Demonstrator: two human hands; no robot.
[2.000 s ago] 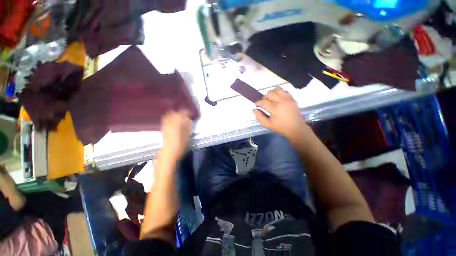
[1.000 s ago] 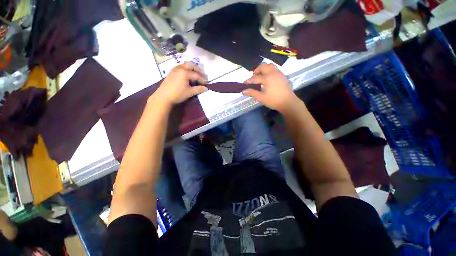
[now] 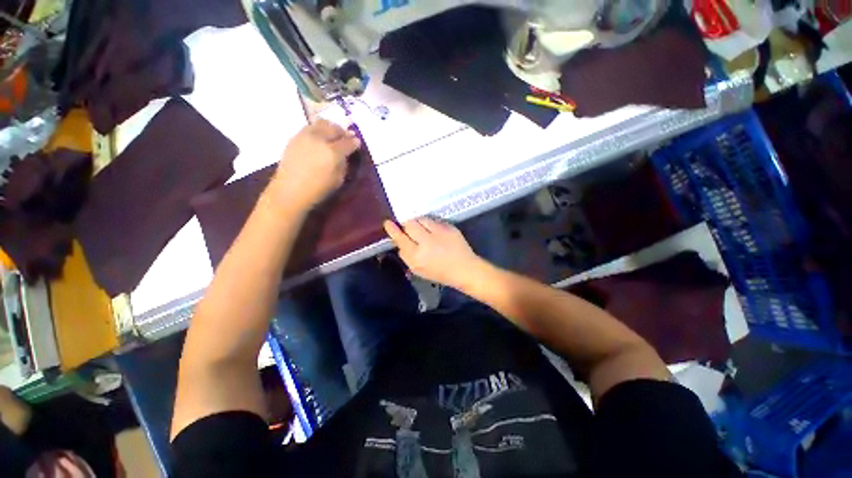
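Observation:
A dark maroon panel [image 3: 341, 219] lies flat at the table's front edge, partly under my left forearm. My left hand [image 3: 322, 159] holds the panel's upper right corner just below the presser foot [image 3: 348, 91] of the white sewing machine [image 3: 313, 47]. My right hand [image 3: 432, 250] pinches the panel's lower right corner at the table edge. The panel's right edge runs straight between my hands. The narrow strip cannot be told apart from that edge. My left fingertips are partly hidden by the hand itself.
Waiting maroon panels [image 3: 154, 191] lie left, with bunched cloth [image 3: 42, 215] beyond. Black pieces [image 3: 453, 70], yellow-and-red snips [image 3: 551, 101] and a maroon pile [image 3: 640, 70] lie right of the needle. A blue basket [image 3: 747, 224] stands below right.
The narrow strip, stretched between both hands a second ago, is now at the panel's right edge or hidden. My right hand has moved down and left to the table edge; my left moved slightly left.

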